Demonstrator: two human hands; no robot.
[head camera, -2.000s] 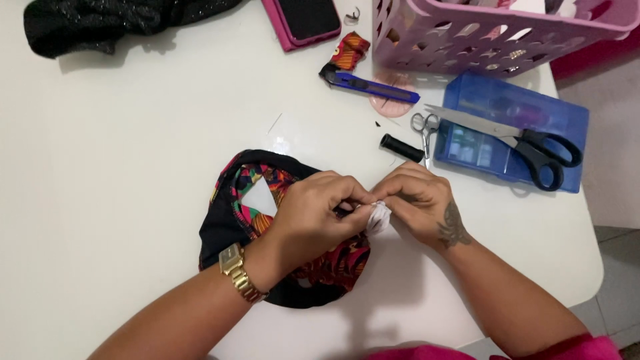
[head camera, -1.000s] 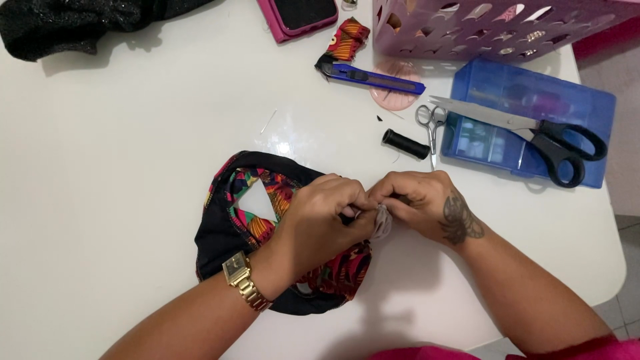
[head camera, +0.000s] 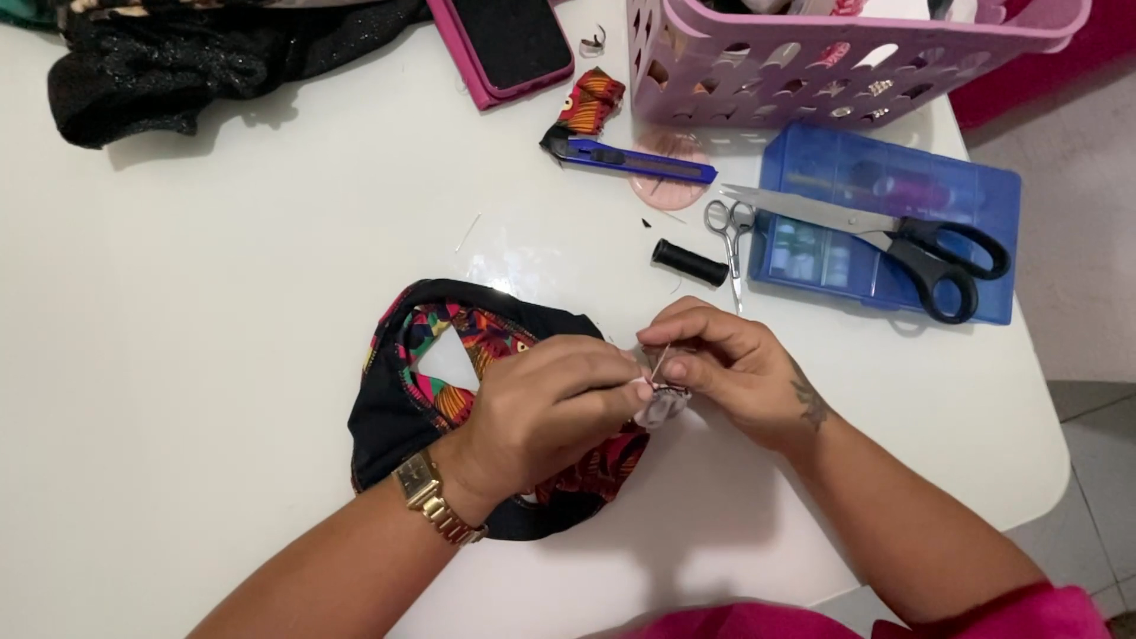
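My left hand (head camera: 555, 408), with a gold watch (head camera: 428, 497) at its wrist, pinches a small piece of sheer whitish material (head camera: 662, 410) between thumb and fingers. My right hand (head camera: 732, 373) is close beside it, fingertips at a thin sewing needle (head camera: 659, 364) that stands up from the material. Which fingers bear on the needle is hard to tell. Beneath my left hand lies a black garment piece (head camera: 390, 426) with a multicoloured patterned lining (head camera: 453, 404), partly hidden by the hand. A spool of black thread (head camera: 690, 263) lies beyond my right hand, beside small metal scissors (head camera: 731, 240).
Large black-handled scissors (head camera: 896, 232) rest on a blue translucent box (head camera: 799, 288) at right. Behind it stands a pink perforated basket (head camera: 799, 80). A blue utility knife (head camera: 635, 162), a pink disc (head camera: 672, 191), a patterned scrap (head camera: 593, 102), a pink-cased phone (head camera: 515, 40) and black glittery fabric (head camera: 177, 71) lie around.
My right hand's fingers have parted a little from my left fingertips, and the needle now shows between them. The left hand still holds the whitish material.
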